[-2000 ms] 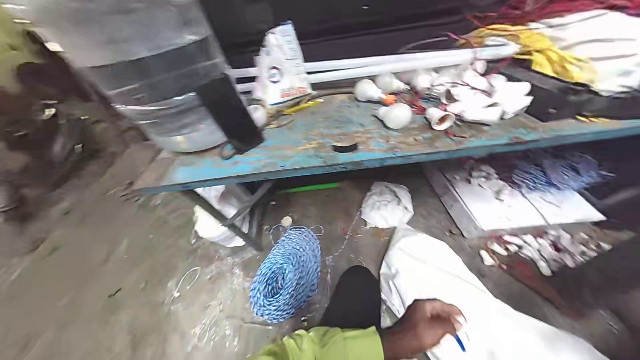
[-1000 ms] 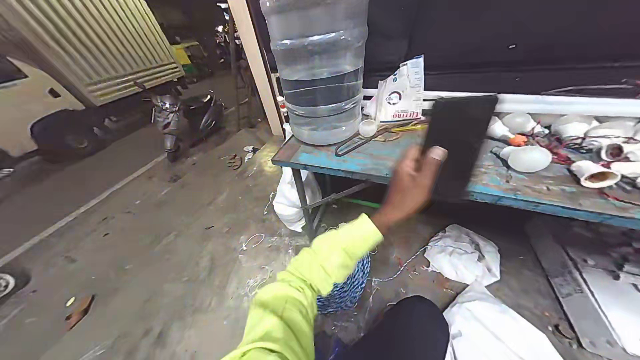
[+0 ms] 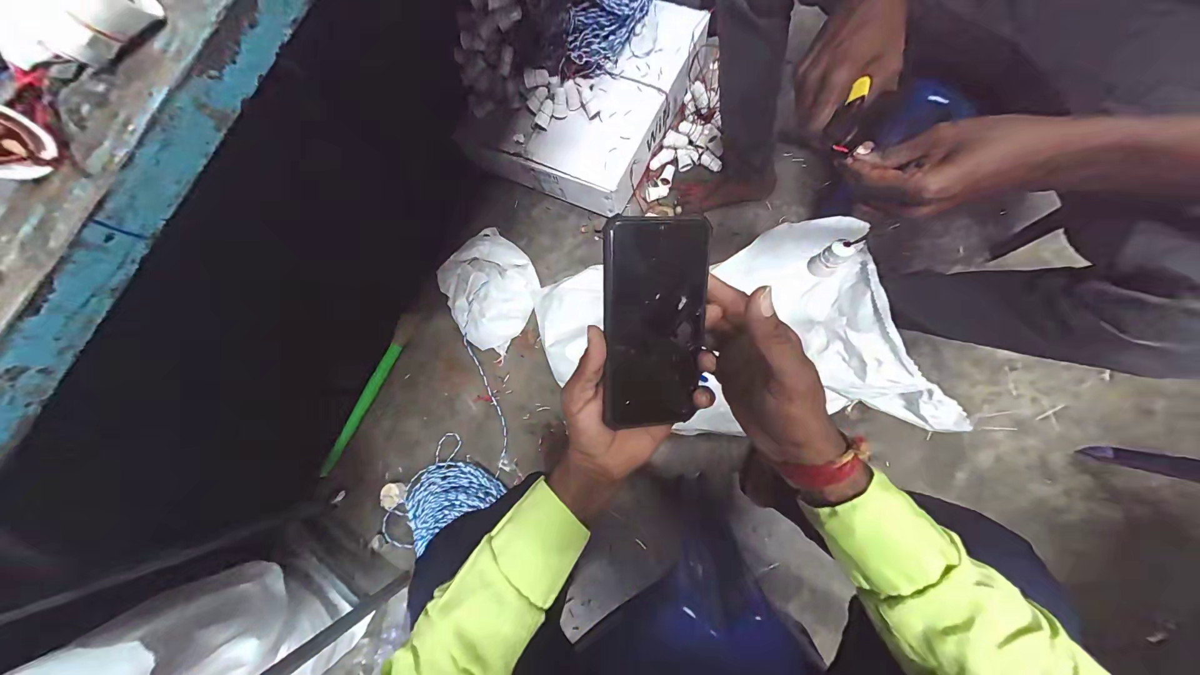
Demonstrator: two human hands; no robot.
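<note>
My left hand grips a black smartphone upright, thumb along its left edge and fingertips around its right edge. The phone's screen looks dark. My right hand is beside the phone's right edge with the thumb raised; its fingers reach partly behind the phone, and a small blue thing shows near them. Whether this hand holds anything is not plain. Beneath both hands lies a white sack with a small bottle on it. A coil of blue and white twisted wire rests on the floor left of my left forearm.
A co-worker's hands hold a yellow-handled tool at the upper right. A white carton bears small white fittings and twisted wire. A crumpled white bag and a green strip lie on the floor. The blue table edge crosses the upper left.
The view has swung right and down from the table and street. The phone, held up over the table one second ago, is now in my left hand above the sack, with my right hand beside it.
</note>
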